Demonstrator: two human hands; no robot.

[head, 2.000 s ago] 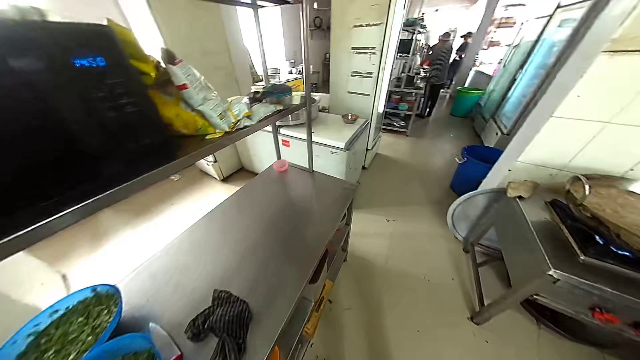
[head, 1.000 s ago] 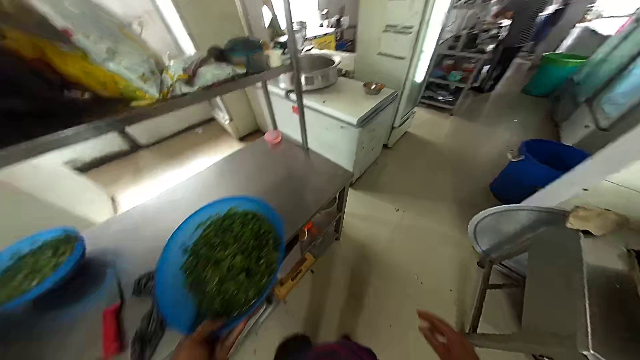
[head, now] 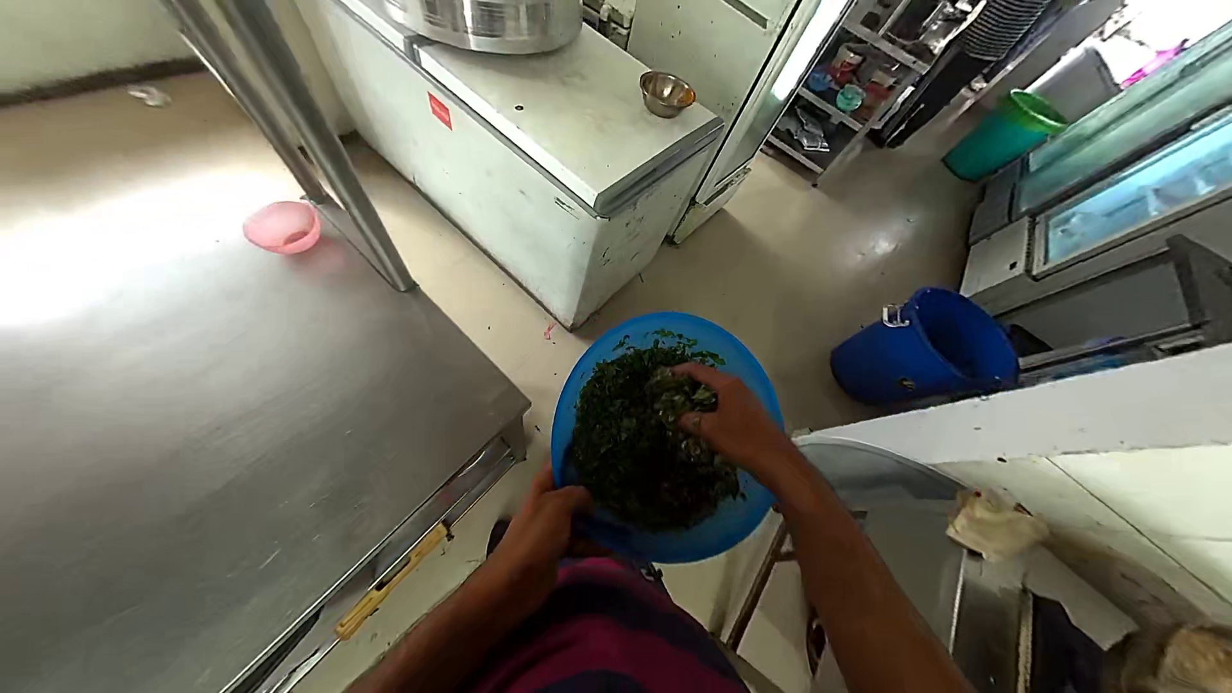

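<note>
A round blue plastic bowl (head: 707, 544) holds chopped green leaves (head: 626, 433) in front of my body. My left hand (head: 555, 515) grips its rim at the lower left, with the thumb over the edge. Inside the bowl my right hand (head: 727, 414) has its fingers closed around a clump of the leaves, above the heap. The steel worktable (head: 289, 404) lies to the left of the bowl, and the bowl is held off it.
A pink plastic bowl (head: 282, 228) sits by the table's upright post. Ahead stands a white chest freezer (head: 539, 125) with a large steel pot (head: 500, 21) and a small metal bowl (head: 667, 93). A blue bin (head: 924, 351) is at the right; a person (head: 996, 38) stands farther back.
My left hand has brought the bowl of leaves away from over the worktable. My right hand, empty and apart from the bowl a second ago, is now in the leaves. The view has turned.
</note>
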